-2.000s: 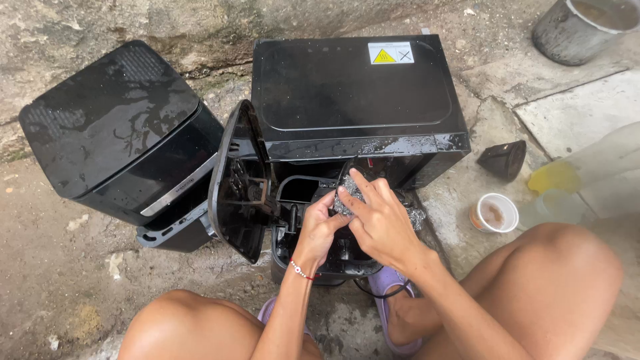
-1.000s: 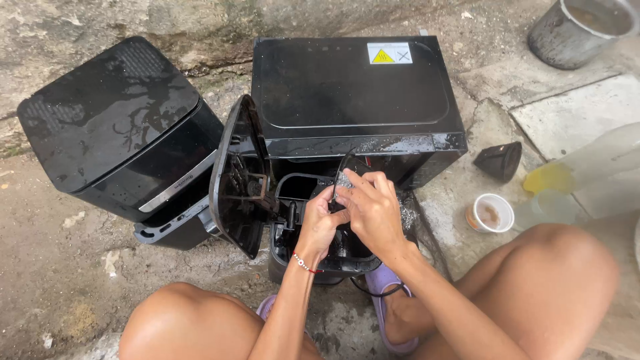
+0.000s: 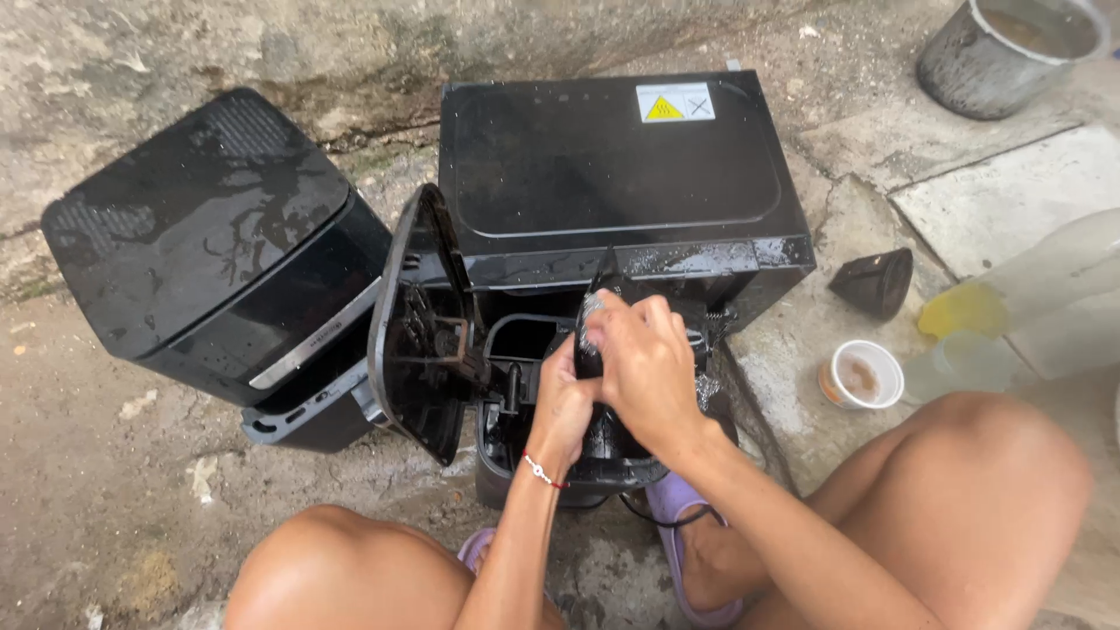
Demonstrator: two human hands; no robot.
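Observation:
My left hand point(image 3: 564, 398) grips a thin black plastic part point(image 3: 588, 337) that stands on edge above an open black appliance point(image 3: 569, 490). My right hand point(image 3: 646, 372) presses a metal scouring pad point(image 3: 590, 317) against that part's upper face; its fingers partly cover the pad. The appliance's hinged lid point(image 3: 420, 332) is raised at its left side. More metal scouring mesh point(image 3: 707, 391) shows just right of my right hand. The lower end of the held part is hidden by my hands.
Behind stands a large black appliance point(image 3: 604, 166) with a warning label. A wet black air fryer point(image 3: 219, 236) with its drawer point(image 3: 324, 429) partly out is at left. At right are a black cone-shaped piece point(image 3: 875, 283), a white cup point(image 3: 862, 374), plastic bottles point(image 3: 1072, 271) and a metal pot point(image 3: 976, 70).
The black part now stands more upright between my hands, with its pointed top showing. My right hand has shifted slightly along it. The lid and surrounding things stay where they were.

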